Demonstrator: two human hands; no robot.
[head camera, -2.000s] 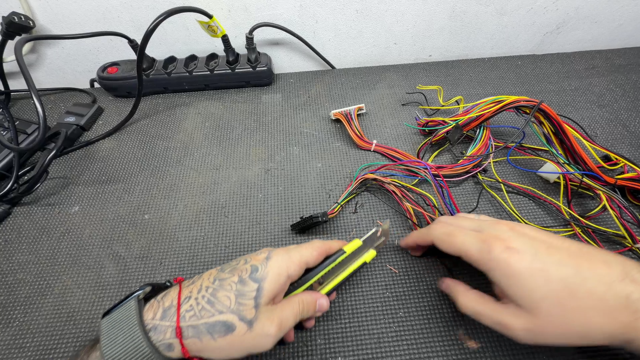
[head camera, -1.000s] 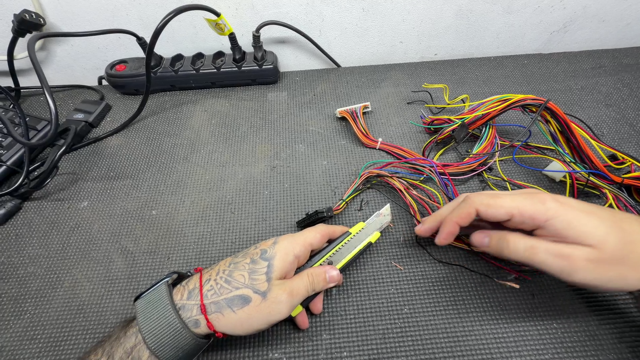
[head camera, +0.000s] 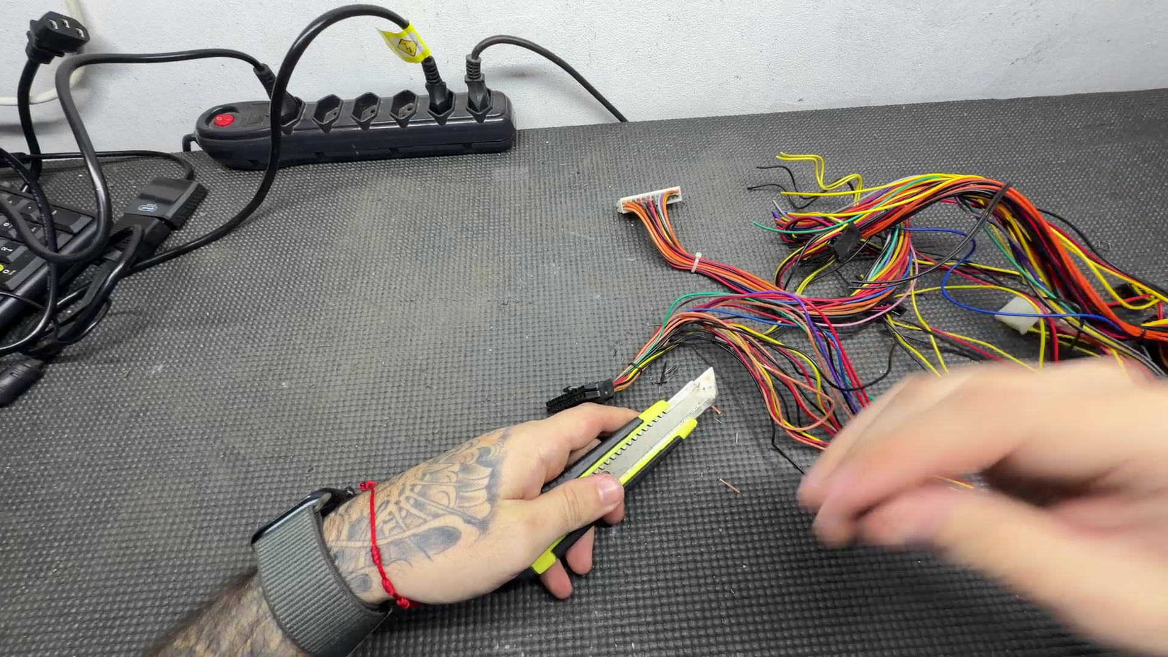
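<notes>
My left hand is closed around a yellow and black snap-off utility knife, its blade bare and angled up to the right. Just beyond it lies a black multi-pin connector on a bundle of colored wires. My right hand, blurred, hovers at the right over or near the wire ends; whether its fingers pinch a wire I cannot tell. A white connector ends another wire bundle, bound by a small tie. Bits of copper strand lie on the mat between my hands.
A black power strip with plugged-in cords stands along the white wall. Black cables and a keyboard sit at the left edge. A large tangle of wires with a white plug spreads across the right of the textured black mat.
My right hand has shifted toward the lower right from the wires. A dark wire with a bare copper end, seen below that hand one second ago, no longer shows. The left hand still holds the knife.
</notes>
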